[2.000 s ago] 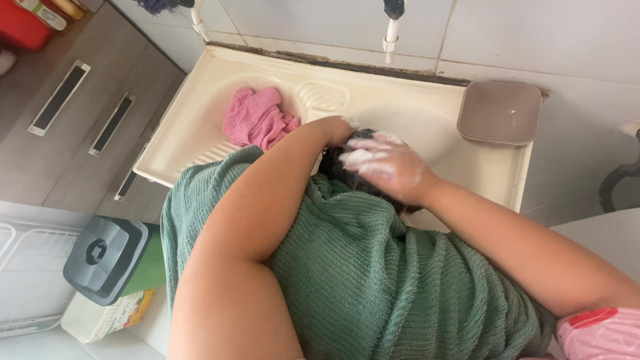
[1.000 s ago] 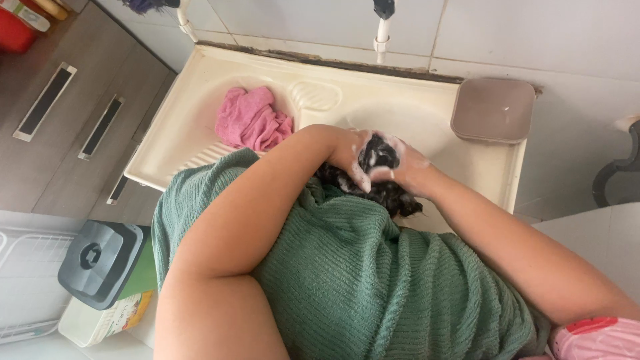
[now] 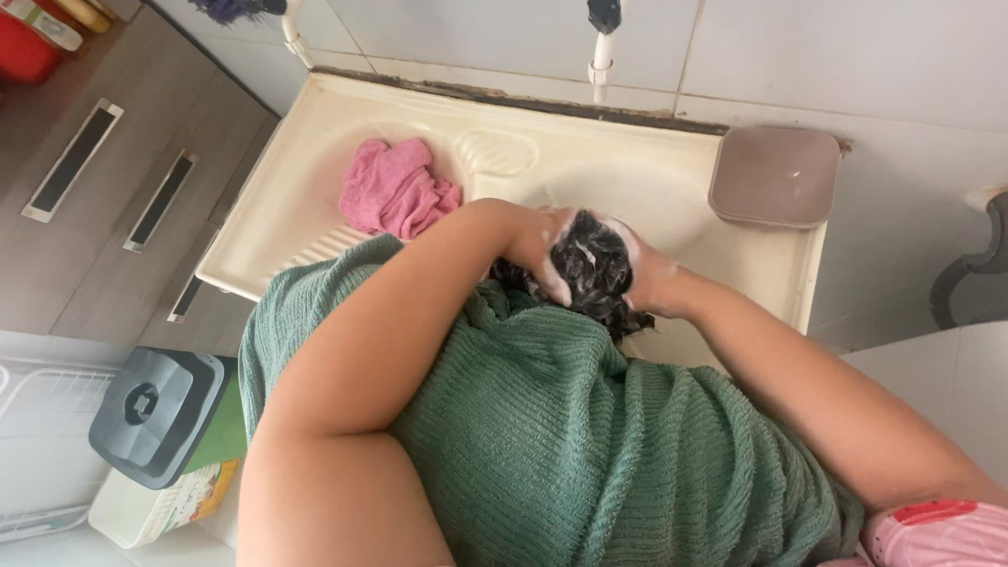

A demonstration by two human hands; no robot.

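Observation:
Dark, wet, lathered hair [image 3: 594, 264] lies bunched between my hands over the cream double washbasin [image 3: 622, 150]. My left hand [image 3: 543, 244] presses on its left side, with white foam on the fingers and thumb. From the right, my right hand [image 3: 650, 272] cups the other side, its fingers partly hidden behind the hair. Loose strands hang below the hands against a green ribbed towel [image 3: 520, 409], which spreads across the middle of the view. A crumpled pink cloth [image 3: 398, 189] rests in the basin's left bowl.
A brown-grey square plastic tub [image 3: 776, 177] sits on the basin's right rear corner. Above the basin, a white tap [image 3: 601, 67] comes from the tiled wall. Grey drawers [image 3: 118, 181] stand at the left, above a dark-lidded green bin [image 3: 157, 417] and a pale plastic container [image 3: 146, 504].
Two seconds ago my right hand lay over the top of the hair with fingers spread; now it is at the right side. Both hands now squeeze the hair into a bunch between them.

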